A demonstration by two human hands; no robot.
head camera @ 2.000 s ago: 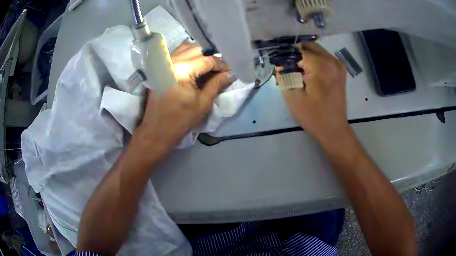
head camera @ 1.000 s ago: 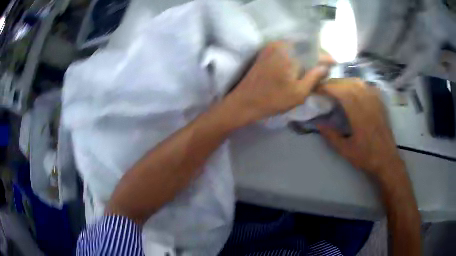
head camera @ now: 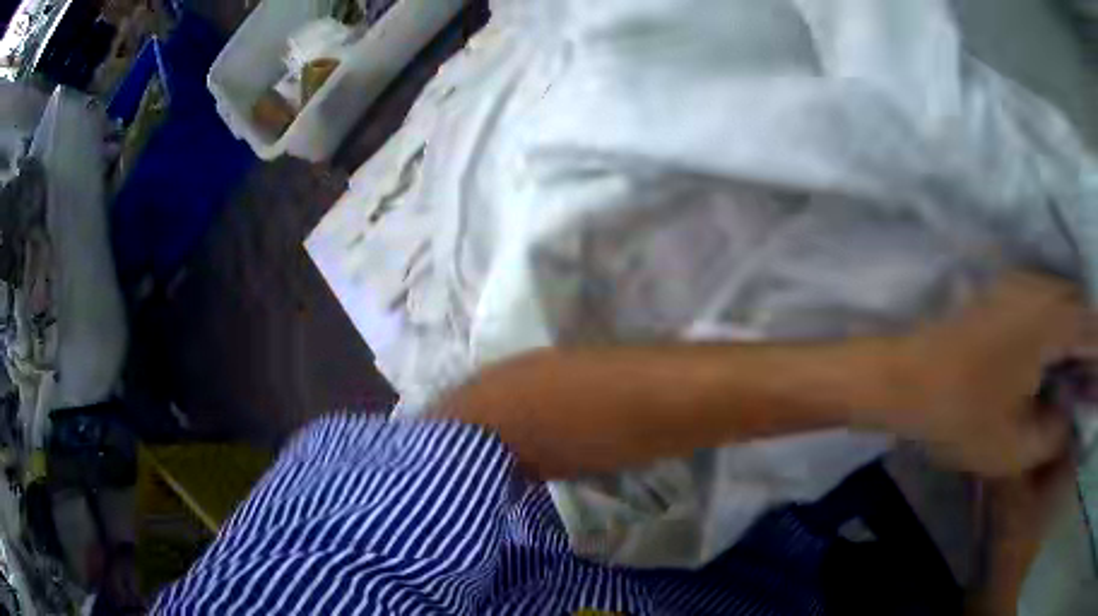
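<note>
A large white garment [head camera: 747, 108] spreads over the upper middle and right of the view, with creased, shaded folds under its upper part. My left hand [head camera: 999, 373] is near the right edge, blurred, its fingers curled on the garment. My left forearm crosses in front of the cloth. A part of my right arm shows below my left hand. My right hand is hidden behind my left hand or cut off by the right edge, so its grip cannot be told. The needle area is out of view.
A pale plastic bin [head camera: 289, 120] with scraps is at the upper left, beside a blue item [head camera: 181, 181]. White cloth and clutter line the far left. A yellow surface [head camera: 181, 493] is at the lower left. My striped sleeve [head camera: 373, 517] is at the bottom.
The view has swung left, away from the sewing machine, lamp and phone. Both hands now lie at the right edge. The garment fills more of the view and sits higher in it.
</note>
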